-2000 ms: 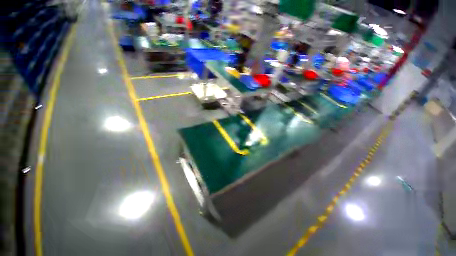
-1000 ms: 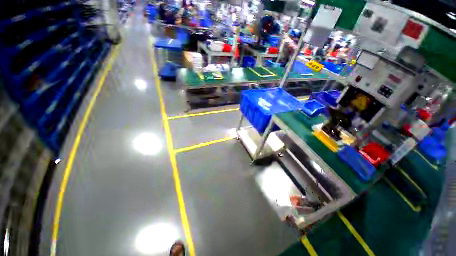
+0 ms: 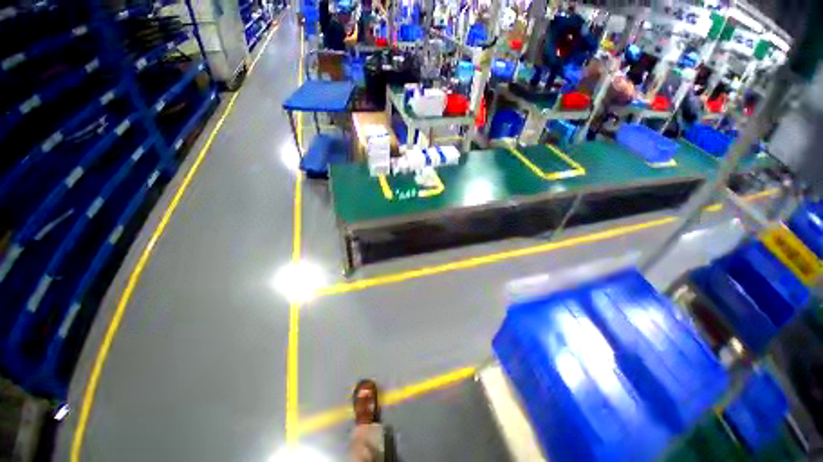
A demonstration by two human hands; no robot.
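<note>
Neither of my hands is in view. Nearest in front of me, at the lower right, is a large blue tote (image 3: 614, 361) on a pale low shelf or cart, slightly blurred. Its upper surfaces look shiny; I cannot tell what it holds. Ahead is a long green-topped bench (image 3: 487, 185) with yellow tape marks. White boxes (image 3: 379, 152) and white rolls or packets (image 3: 429, 159) stand at its left end. A blue tub (image 3: 646, 143) sits toward its right end.
A blue rack (image 3: 99, 162) lines the left side of the grey aisle. Yellow lines (image 3: 295, 361) mark the floor. A blue cart (image 3: 318, 97) stands beyond the bench. A brown shoe (image 3: 365, 401) shows at the bottom. People work at the back; blue bins and a yellow sign (image 3: 794, 254) are at right.
The view has moved forward along the aisle. The blue tote and long green bench are nearer, the machine bench has slipped out at the right, and a shoe shows more fully.
</note>
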